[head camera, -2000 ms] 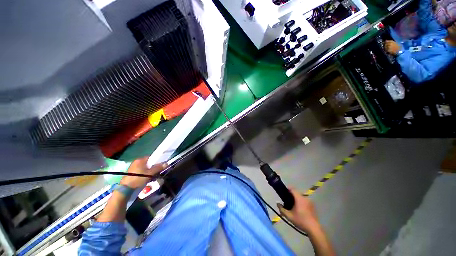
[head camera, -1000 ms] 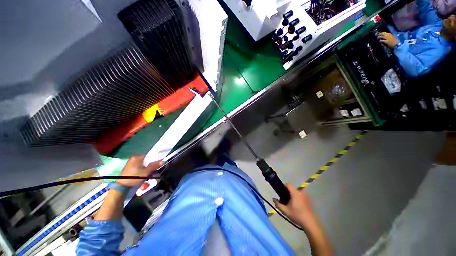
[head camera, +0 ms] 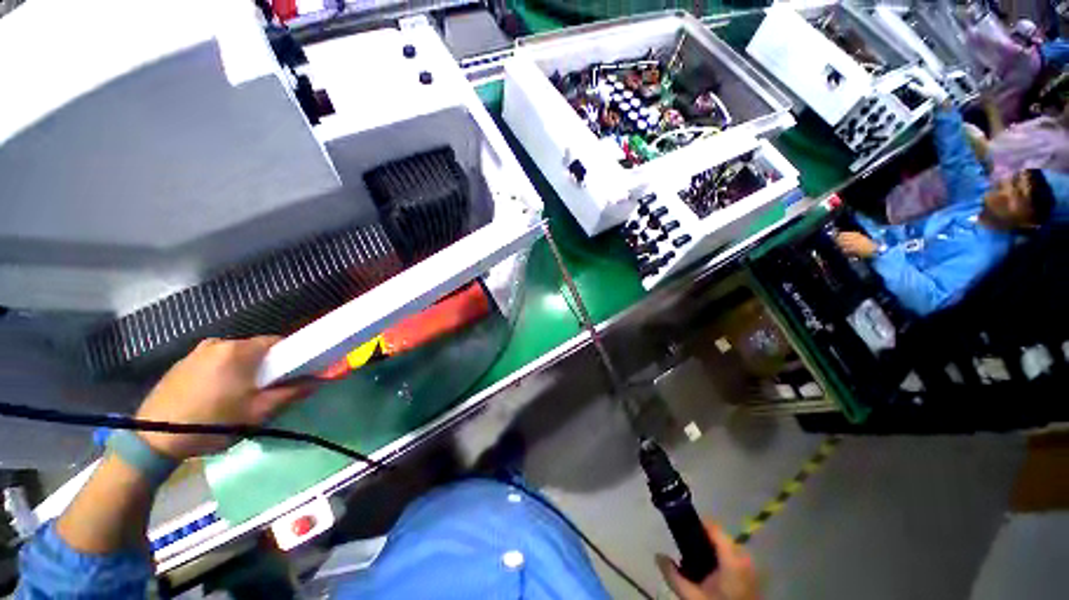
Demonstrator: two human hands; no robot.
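My left hand grips the near-left end of a long white trim strip. The strip lies along the lower edge of the open white cabinet housing, in front of its black heatsink. My right hand holds the black electric screwdriver at the lower right. Its long thin bit points up and left, with the tip at the strip's far-right end near the housing corner. Whether the tip touches a screw cannot be told.
A red support block with a yellow middle lies under the housing. Neighbouring units stand on the green bench at the right. A black cable crosses by my left wrist. A red emergency button is at the bench edge. A worker in blue is at right.
The strip has been raised from slanting below the housing to lying along its lower edge. My left hand moved up and left with it. The screwdriver's tip stays at the strip's far end. The view has shifted.
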